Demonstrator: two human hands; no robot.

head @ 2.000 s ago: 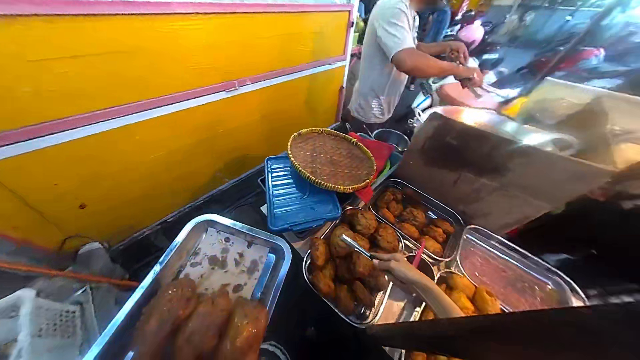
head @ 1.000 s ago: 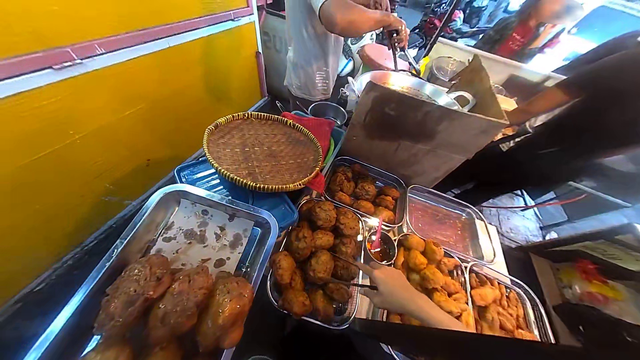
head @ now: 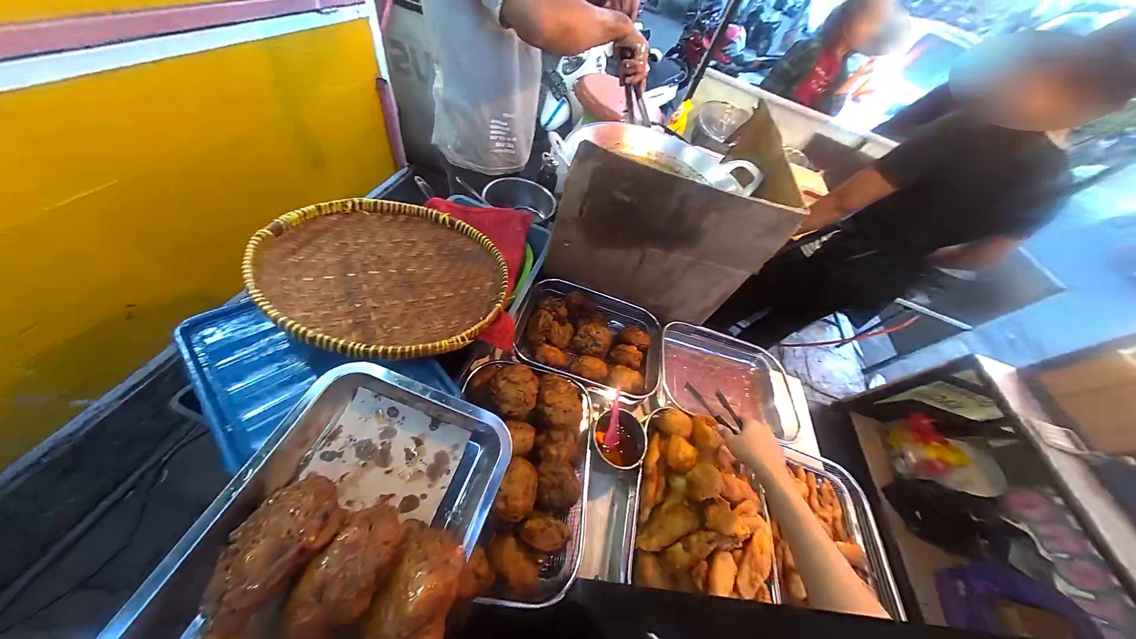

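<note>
My right hand (head: 754,442) holds dark metal tongs (head: 715,408), their two arms spread apart with nothing between them. The hand is above the upper right of a steel tray (head: 635,532) of golden fried pieces (head: 701,497), near a flat tray (head: 710,364) farther back. To the left, round brown fritters (head: 537,461) fill another tray (head: 581,532), and a small steel cup (head: 619,444) of dark sauce with a pink spoon sits between. Larger glossy browned pieces (head: 346,559) lie in a tray (head: 200,524) at the lower left. My left hand is out of view.
A woven bamboo tray (head: 377,275) lies over a blue plastic lid (head: 231,364). Behind are a cardboard shield (head: 666,231) and a wok (head: 657,151), where a person (head: 568,27) holds tongs. Another person in black (head: 967,169) stands right. A dark ledge (head: 692,612) crosses the bottom.
My right hand has moved right with the tongs, from over the round brown fritters to above the golden fried pieces. The view has shifted rightward. The person at the wok now holds tongs down into it.
</note>
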